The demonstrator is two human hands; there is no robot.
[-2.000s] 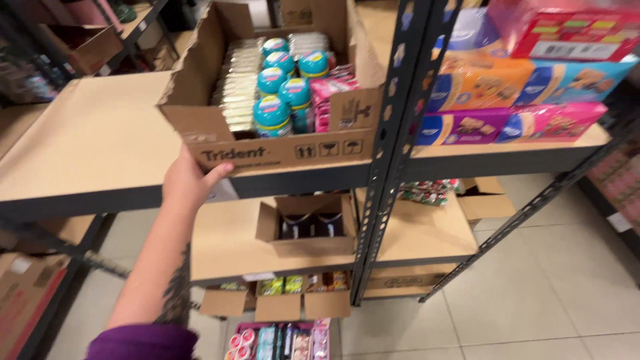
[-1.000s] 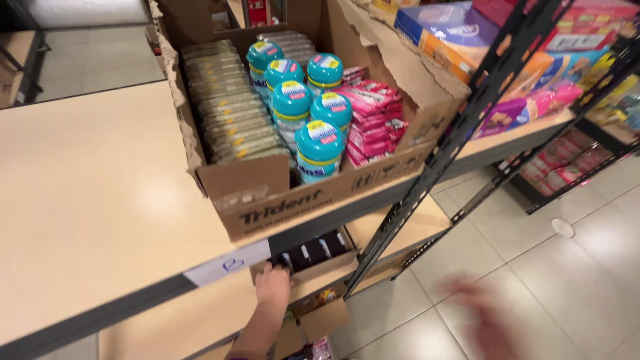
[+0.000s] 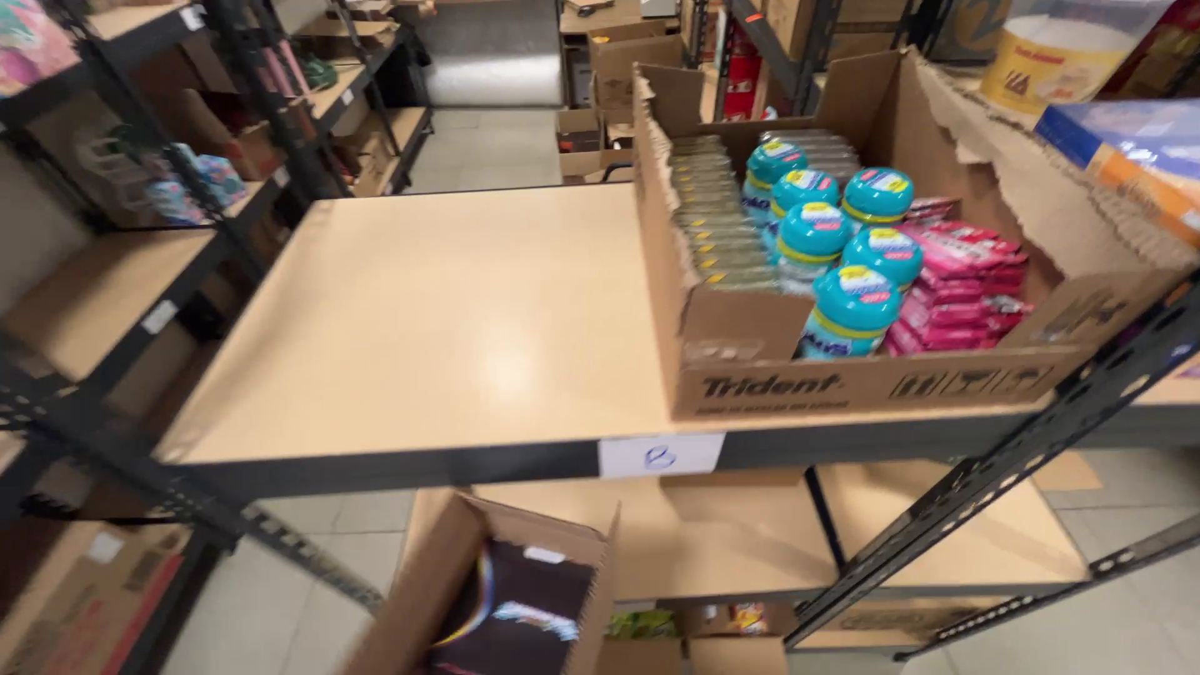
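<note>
Neither my left hand nor my right hand shows in the view now. A small open cardboard box (image 3: 412, 600) with dark printed packets (image 3: 511, 609) in it stands tilted at the bottom, in front of the lower shelf; what holds it is out of view. On the upper shelf (image 3: 422, 319) sits a torn-edged Trident cardboard box (image 3: 900, 380). It holds teal-lidded gum bottles (image 3: 853, 300), pink packets (image 3: 966, 291) and a row of flat clear-wrapped packs (image 3: 717, 211).
A white label (image 3: 661, 457) is on the upper shelf's front edge. Perforated dark metal posts (image 3: 994, 469) rise at the right. Below is a lower shelf board (image 3: 731, 544). Other racks (image 3: 141, 291) line the left. A plastic tub (image 3: 1050, 56) stands behind the Trident box.
The small box of dark packets has come off the lower shelf and nearer, in front of it. Both hands have gone out of view. The view has swung left.
</note>
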